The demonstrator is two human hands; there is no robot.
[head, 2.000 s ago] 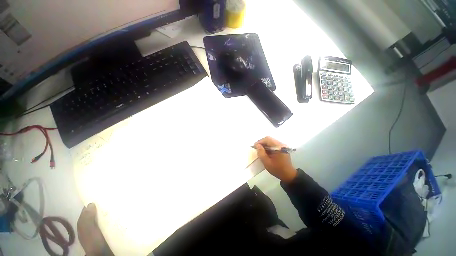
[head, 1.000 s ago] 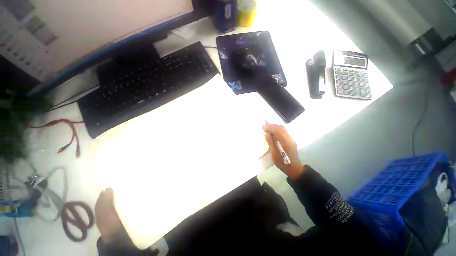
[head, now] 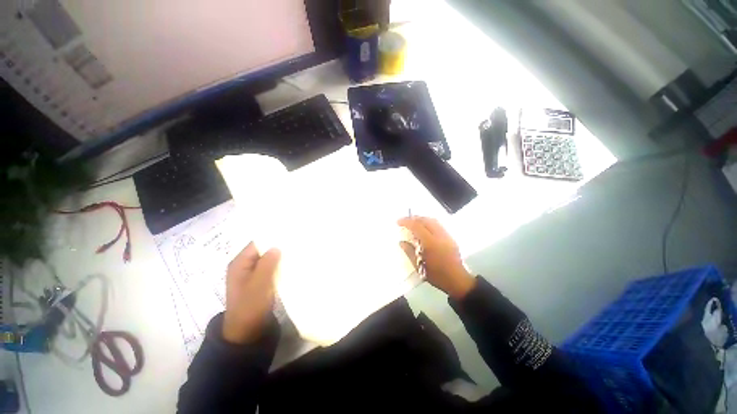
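Note:
A bright, overexposed white paper sheet [head: 323,267] is lifted above the desk, its far edge curling up over the keyboard. My left hand [head: 252,287] grips its left edge. My right hand [head: 436,255] is at its right edge, holding a pen [head: 419,257] between the fingers; whether it also pinches the sheet is hard to tell in the glare. Under the lifted sheet, more paper with line sketches and handwriting [head: 194,259] lies on the desk.
A keyboard [head: 307,129], monitor [head: 178,48], mouse pad [head: 380,121], smartphone [head: 443,183], stapler [head: 494,145] and calculator [head: 551,149] stand beyond the paper. Dark red scissors [head: 117,360] and a red cable [head: 121,218] lie left. A blue crate [head: 638,311] is at the lower right.
My left hand has moved up and right from the lower left and has taken the sheet's edge. The sheet has lifted and curled, uncovering the sketched paper below. My right hand still holds the pen.

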